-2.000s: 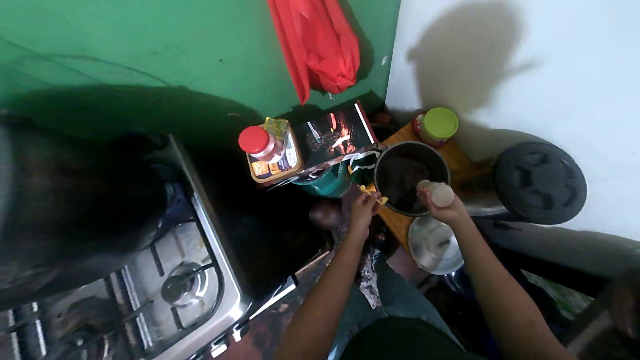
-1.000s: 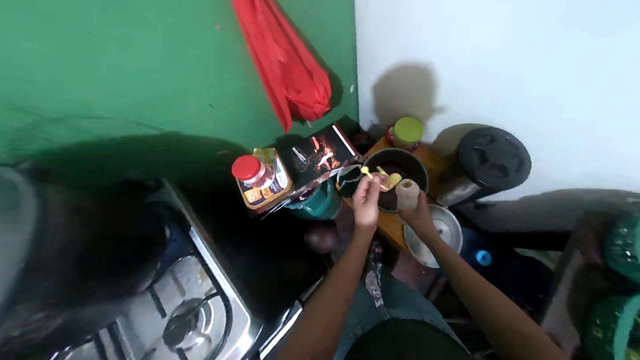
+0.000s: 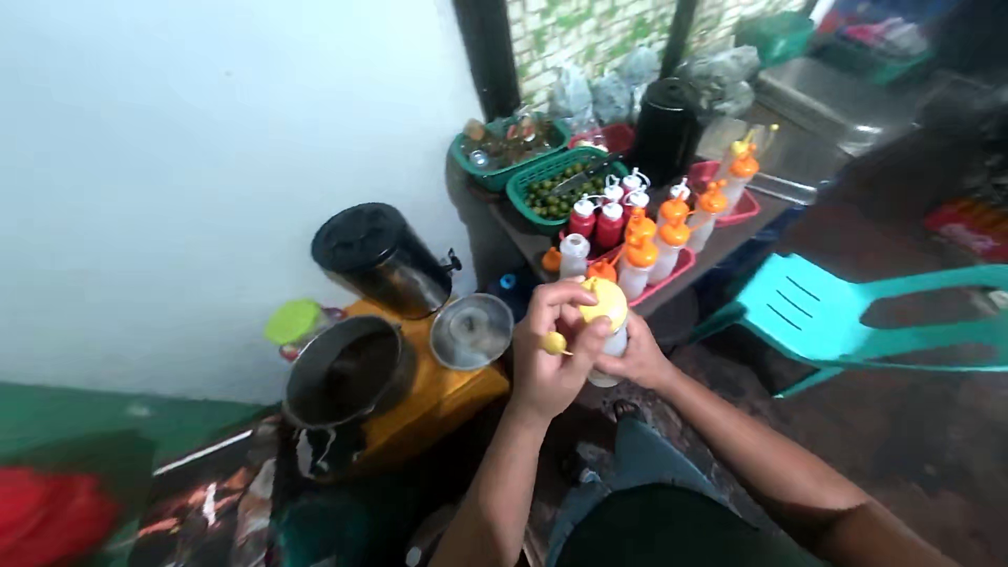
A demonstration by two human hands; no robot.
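Observation:
My right hand (image 3: 642, 354) is wrapped around a translucent squeeze bottle (image 3: 614, 344). Fingers of my left hand (image 3: 551, 339) grip the bottle's yellow cap (image 3: 605, 303), which sits on its top; a small yellow tip cover (image 3: 554, 342) sticks out by the left palm. Just beyond my hands, orange-capped squeeze bottles (image 3: 639, 252) and red bottles with white caps (image 3: 610, 224) stand close together in a pink tray (image 3: 677, 272). One translucent bottle without a cap (image 3: 574, 253) stands at their left, near a loose orange cap (image 3: 551, 259).
On the left, a deep pot (image 3: 405, 366) with dark contents and a round metal lid (image 3: 472, 332) rest by a black-lidded dispenser (image 3: 394, 260). A green basket (image 3: 516, 189) holds small green fruits and a knife. A turquoise plastic chair (image 3: 811, 311) stands at right.
The view has swung far right, from the stove to the bottle table. My hands have left the pot; the yellow cap, held apart from the bottle before, now sits on it.

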